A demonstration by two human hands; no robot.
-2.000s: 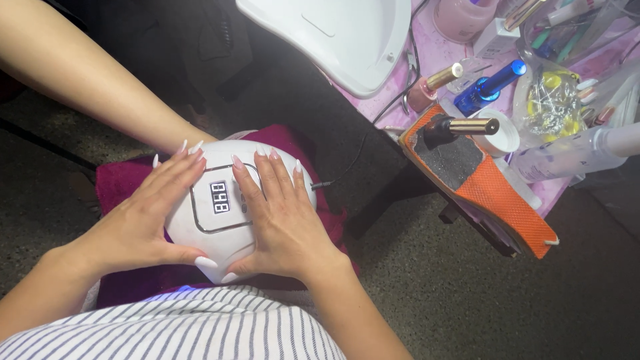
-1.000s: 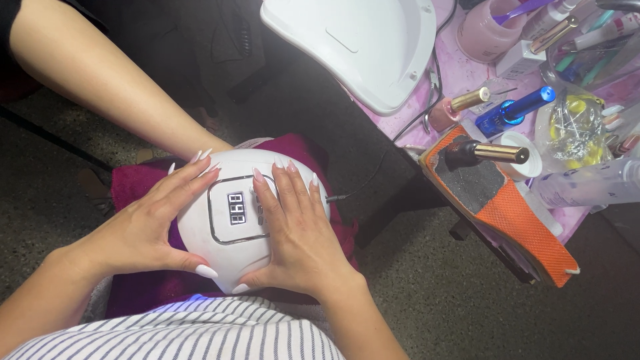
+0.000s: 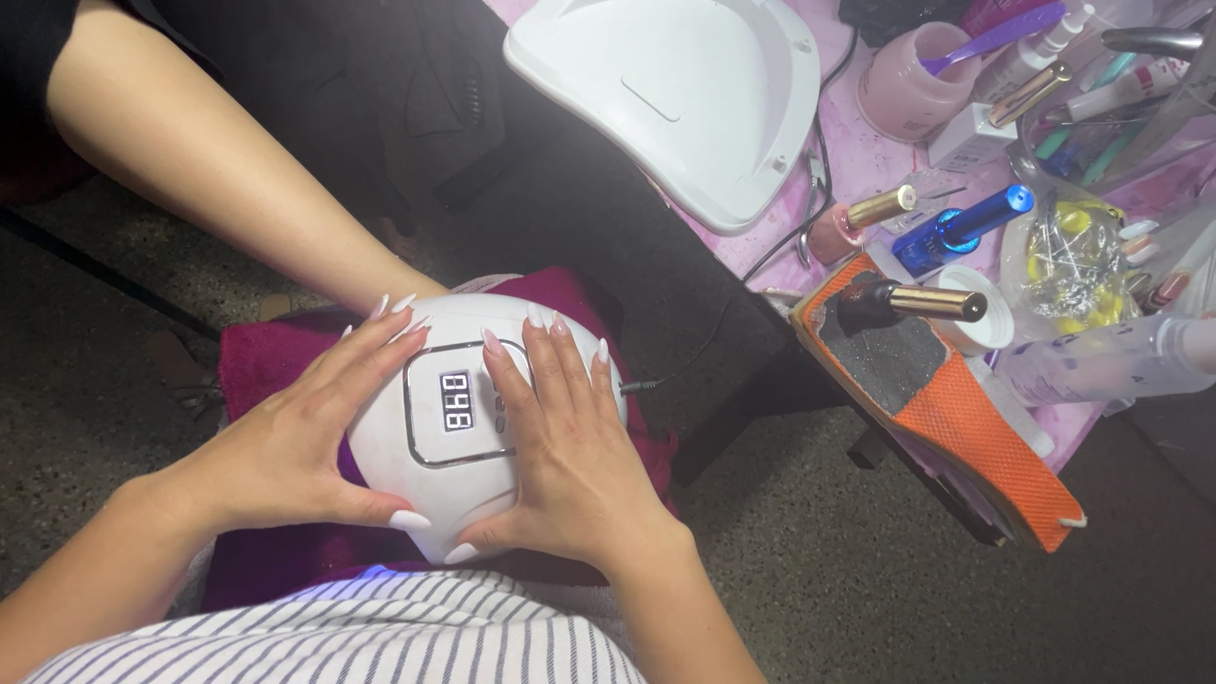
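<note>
A white nail-curing lamp (image 3: 475, 494) with a lit digital display sits on a dark magenta towel (image 3: 275, 366) over my lap. My left hand (image 3: 304, 437) lies on the lamp's left side, fingers spread and thumb near its lower edge. On the right side of the housing rests my right hand (image 3: 570, 446), its fingers pointing up beside the display. Both hands touch the lamp from above without gripping it. Another person's forearm (image 3: 247, 171) reaches from the upper left to the lamp; that person's hand is hidden beneath it. Bluish light shows near my striped top.
At right, a pink-covered table holds a white plastic tray-like base (image 3: 684, 104), a blue polish bottle (image 3: 959, 228), a pink polish bottle (image 3: 855, 223), a pink jar (image 3: 917, 85) and a clear bottle (image 3: 1092, 366). A dark bottle (image 3: 902, 302) lies on an orange foot file (image 3: 978, 446). A cord (image 3: 698, 351) joins the lamp.
Both hands stay resting on the lamp. The view has shifted slightly, and nothing else has plainly moved.
</note>
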